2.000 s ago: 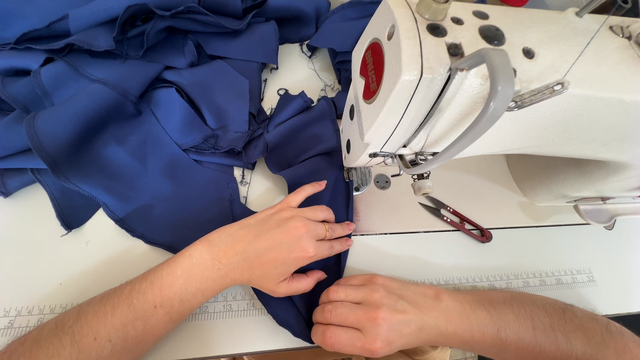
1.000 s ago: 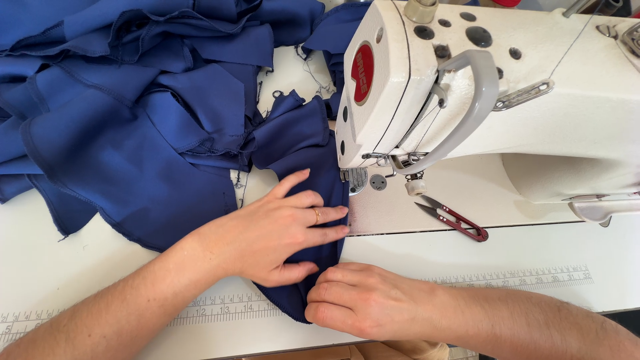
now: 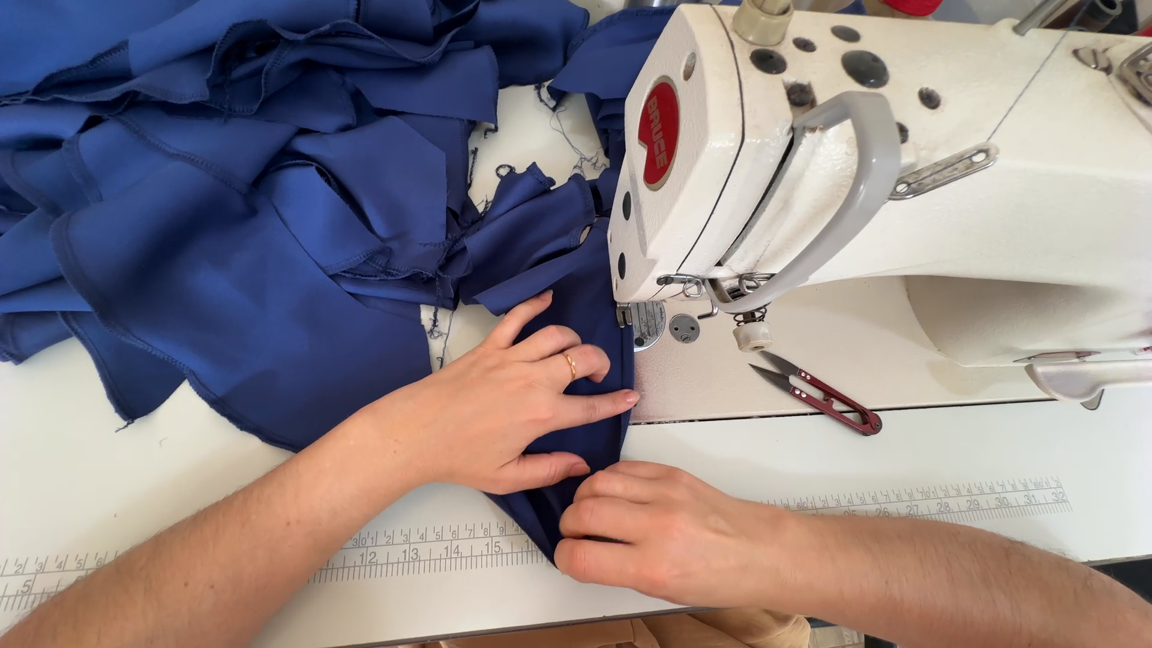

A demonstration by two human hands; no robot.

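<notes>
Dark blue fabric runs under the presser foot of a white Bruce sewing machine. My left hand lies on this fabric just in front of the foot, fingers spread, one fingertip at its right edge. Nearer the table's front edge, my right hand pinches the folded edge of the same fabric between curled fingers and thumb. The thumb is mostly hidden. The two hands are close together. The needle is hidden behind the machine head.
More blue fabric with overlocked edges is heaped at the left. Red-handled thread snips lie on the machine bed at the right. A printed ruler scale runs along the table's front. Loose threads lie behind the fabric.
The fabric beside the presser foot has shifted, and a fold of it now lies over toward my left hand's fingertips. Both hands stay on the fabric.
</notes>
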